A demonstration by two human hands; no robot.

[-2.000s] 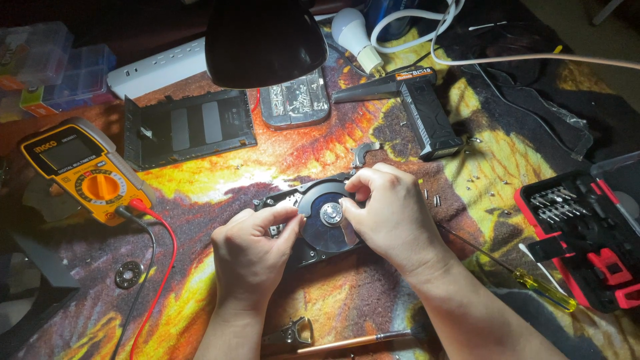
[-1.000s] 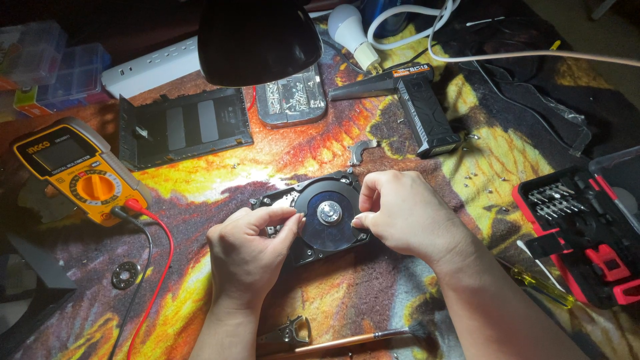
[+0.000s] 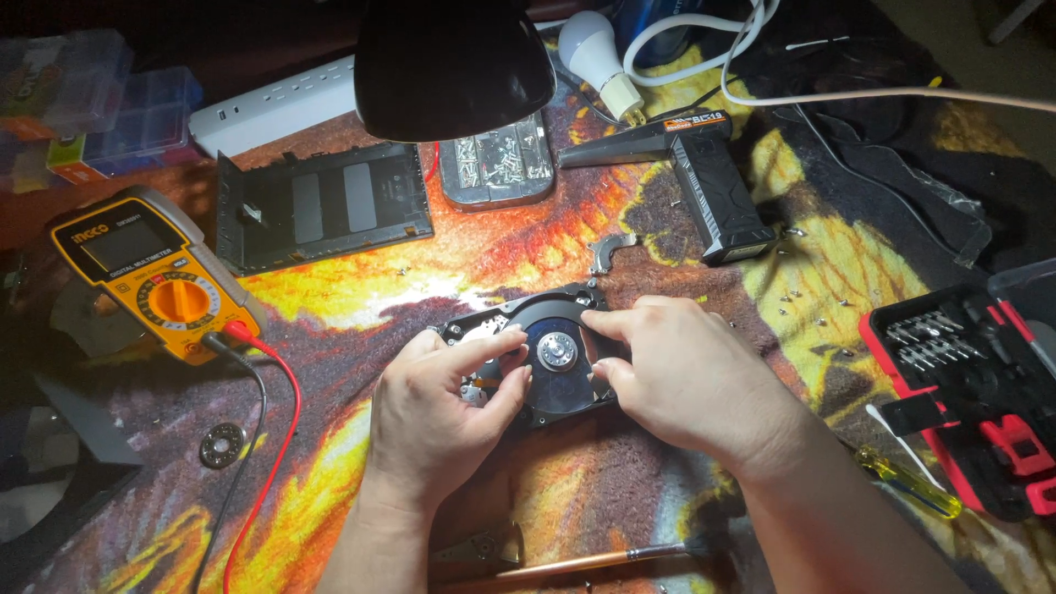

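An uncovered hard disk drive [image 3: 569,417] lies on the patterned cloth, its dark platter [image 3: 558,389] and round spindle hub [image 3: 557,351] showing. My left hand [image 3: 445,404] is over the drive's left side, thumb and index fingertip apart near the platter's edge; nothing is plainly seen between them. At the right rim, my right hand [image 3: 693,371] has its index finger and thumb apart, touching or just above the platter. Part of the drive is hidden under both hands. A curved metal piece [image 3: 610,252] rests behind the drive.
A black lamp shade [image 3: 454,66] overhangs the back. Around lie a digital multimeter [image 3: 148,272], screw tray [image 3: 497,165], black plastic cover [image 3: 330,206], light bulb [image 3: 596,58], black case [image 3: 718,198], red bit set [image 3: 949,396], yellow-handled screwdriver [image 3: 912,483], brush [image 3: 602,561] and loose screws.
Both hands stay at the drive. A grey arc-shaped piece seen over the platter two seconds ago no longer shows there one second ago. My right hand's fingers have spread slightly.
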